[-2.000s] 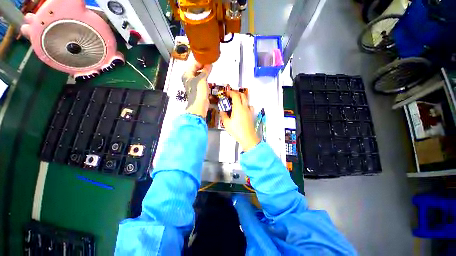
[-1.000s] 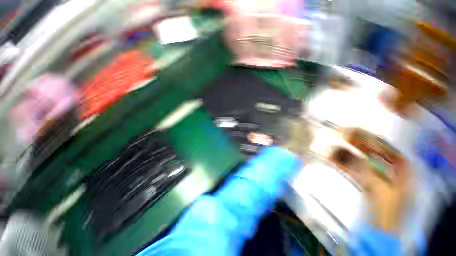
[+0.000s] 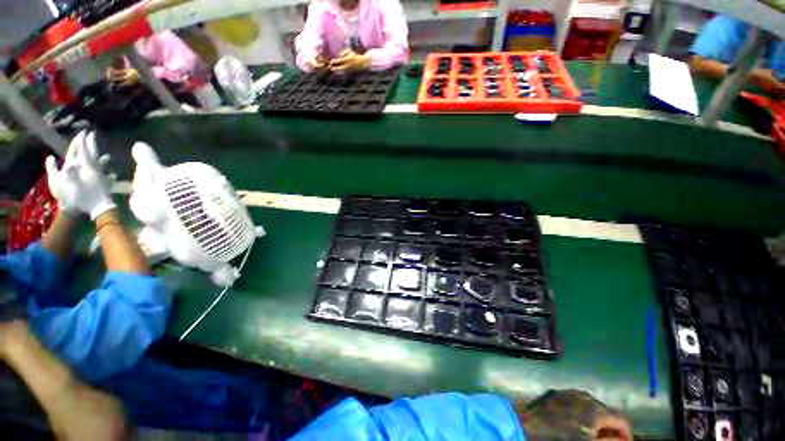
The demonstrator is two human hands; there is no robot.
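The head camera looks over a green bench. My left hand [image 3: 572, 419] is at the bottom edge, right of centre, beyond my blue sleeve. It is dark, blurred and cut off, so its fingers and any held part cannot be made out. My right hand is out of the picture. A black blister tray [image 3: 372, 250] lies in front, with glossy square pockets; some hold dark pieces, and one shows a whitish square. A second black tray [image 3: 744, 297] is at the right edge, holding several round and square pieces, some silver or pinkish.
A blue stick [image 3: 652, 353] lies between the trays. A white fan [image 3: 205, 215] stands left, its cable on the bench. Beside it are a person's white-gloved hands [image 3: 82, 181]. Across the line are an orange-red tray [image 3: 499, 105], another black tray [image 3: 385, 102] and people in pink and blue.
The view has swung left from the white machine table to the green line. The tray with loose pieces now shows at the right edge. My right hand has left the picture.
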